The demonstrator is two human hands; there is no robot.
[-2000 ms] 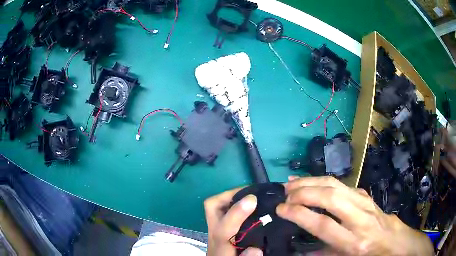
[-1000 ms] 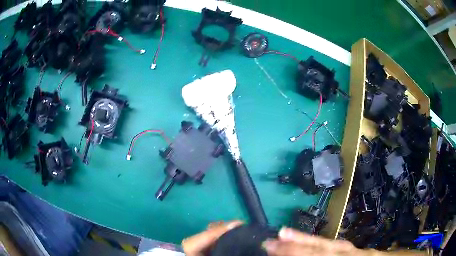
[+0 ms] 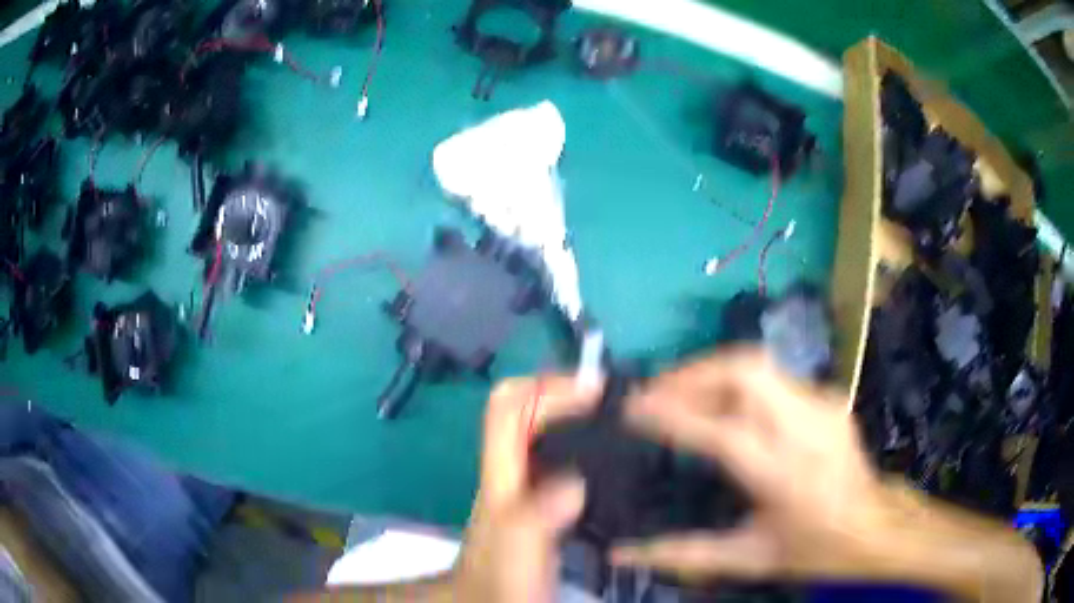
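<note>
My left hand (image 3: 512, 495) and my right hand (image 3: 777, 465) both hold a black housing assembly (image 3: 618, 471) at the bottom centre, blurred by motion. A thin red wire and a white connector (image 3: 590, 357) show at its upper left side. The white-wrapped hammer (image 3: 512, 171) lies just beyond, its handle partly hidden behind the held part. Left of it, another housing assembly (image 3: 463, 300) lies with its flat back plate up and a red wire trailing left.
More housing assemblies (image 3: 247, 230) lie at left, heaped at far left. An open frame (image 3: 509, 30), a loose round unit (image 3: 607, 51) and a housing (image 3: 762, 130) lie at the back. A cardboard tray (image 3: 862, 224) full of black parts stands at right, with a blue bin (image 3: 1040, 521) below.
Both hands and the held housing have come up further into view, and the housing is turned so its connector now points upward. The view has also shifted slightly.
</note>
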